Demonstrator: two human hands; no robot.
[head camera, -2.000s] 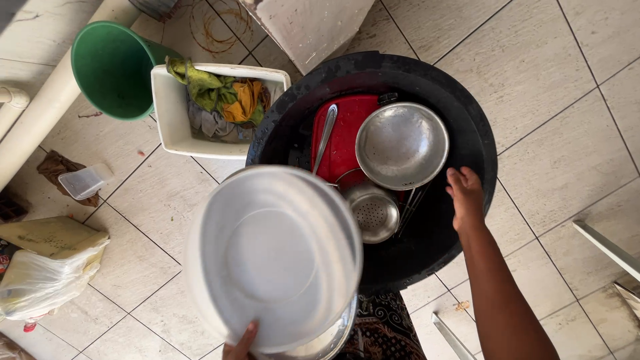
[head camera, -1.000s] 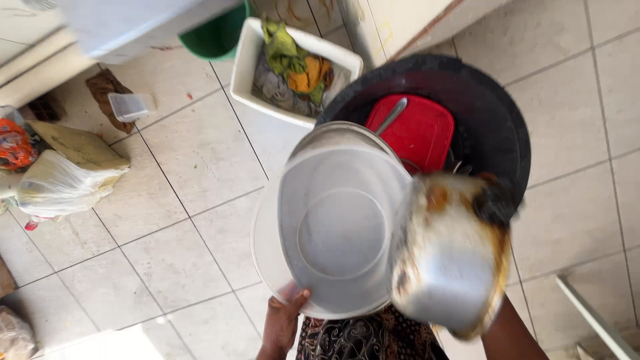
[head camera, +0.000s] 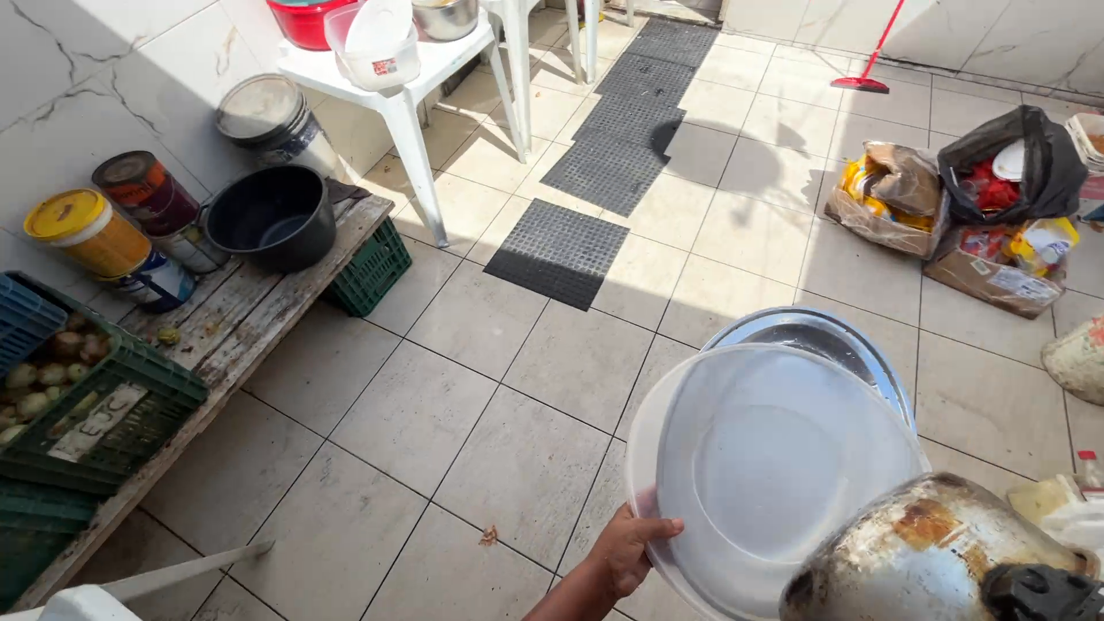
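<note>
My left hand (head camera: 634, 552) grips the rim of a round translucent plastic basin (head camera: 768, 483), thumb on the inner side. Behind the basin, a shiny metal bowl (head camera: 893, 371) shows its edge, held in the same stack. At the lower right, a scorched, stained metal pot (head camera: 914, 548) with a black handle fitting (head camera: 1039, 593) overlaps the basin's edge. My right hand is out of view, so its hold on the pot cannot be seen.
A wooden bench (head camera: 259, 302) at left bears a black tub (head camera: 272, 220), cans and a green crate (head camera: 112, 405). A white plastic table (head camera: 440, 65) holds containers. Rubber mats (head camera: 561, 250) lie on the tiles. Boxes (head camera: 992, 276) and a black bag (head camera: 1013, 164) stand right.
My right hand, empty two seconds ago by the black tub, came up with the scorched pot beside the basin. My left hand keeps hold of the basin. The view has swung to another floor area.
</note>
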